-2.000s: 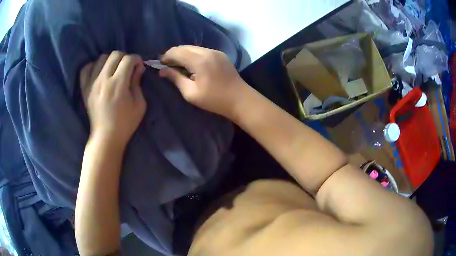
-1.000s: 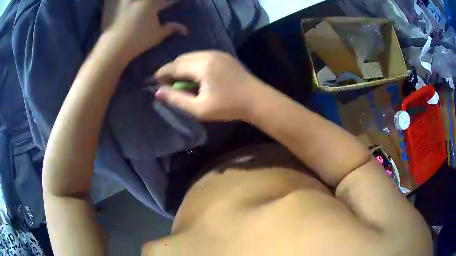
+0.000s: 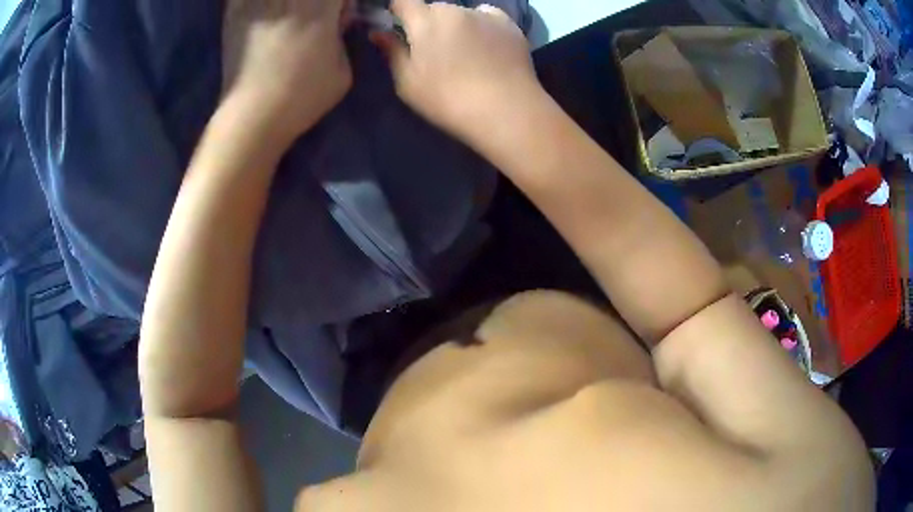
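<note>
A dark grey-blue jacket (image 3: 330, 200) covers the table edge and hangs over my lap, with a folded edge lying across its lower part. My left hand (image 3: 288, 60) is on the cloth at the top of the picture, partly cut off by the edge, its fingertips close to the snips. My right hand (image 3: 455, 60) holds the thread snips (image 3: 376, 17), whose pale metal blades point left toward my left fingertips. The grip is mostly hidden in my palm. Any thread is too fine to see.
An open cardboard box (image 3: 726, 105) with scraps stands at the right. Beside it are plastic bags (image 3: 871, 90), a red plastic basket (image 3: 863, 270), a bottle with a white cap (image 3: 817, 240) and a small container with pink items (image 3: 779, 330). More dark cloth (image 3: 65, 350) hangs at the left.
Both hands have moved. Since one second ago, my right hand has gone up and right with the snips, and my left hand has come slightly down beside it. The lower cloth lies in a different fold.
</note>
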